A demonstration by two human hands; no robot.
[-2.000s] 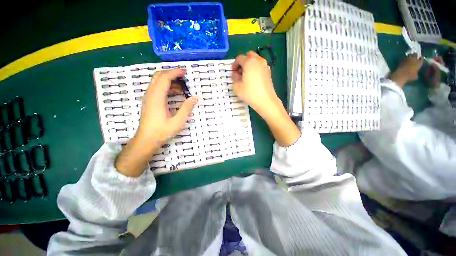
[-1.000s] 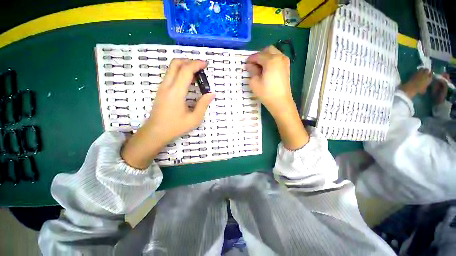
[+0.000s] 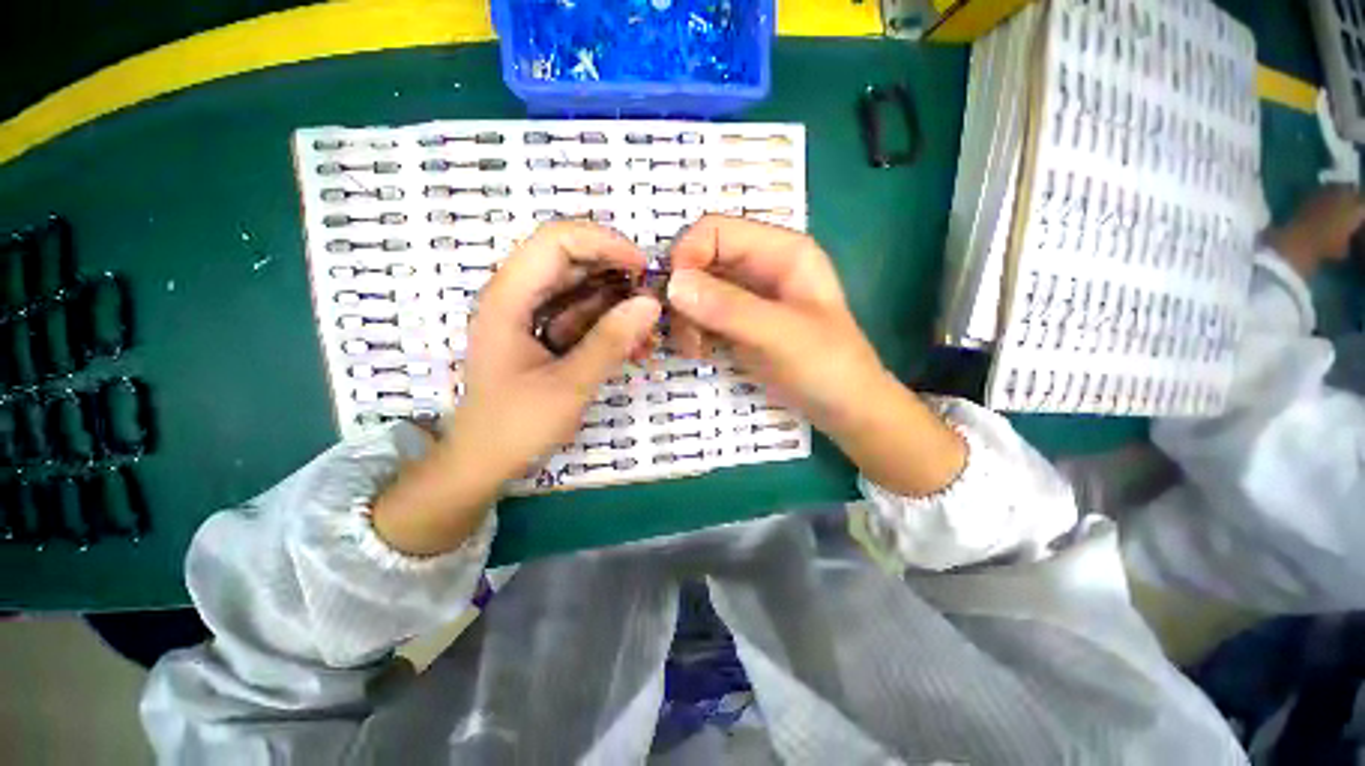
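A black open rounded frame [image 3: 575, 311] is held above the carrier board by my left hand [image 3: 542, 352], between thumb and fingers. My right hand [image 3: 779, 317] meets it at the frame's right end, thumb and index finger pinched together. Whatever the right fingertips pinch is too small and hidden to tell. The white carrier board [image 3: 404, 308] lies under both hands, with rows of small dumbbell-like strips; the right-hand column looks tan near the top.
Black frames [image 3: 75, 412] stand in rows at left. A blue bin [image 3: 636, 93] with small clear and blue bits is beyond the board. A single black frame [image 3: 889, 126] lies right of the board, beside a thick carrier-board stack [image 3: 1126, 225]. Another person's sleeve [image 3: 1272, 449] is at far right.
My right hand has left the board's right column and come to the frame in my left hand. The frame has turned so its opening shows. The view has shifted.
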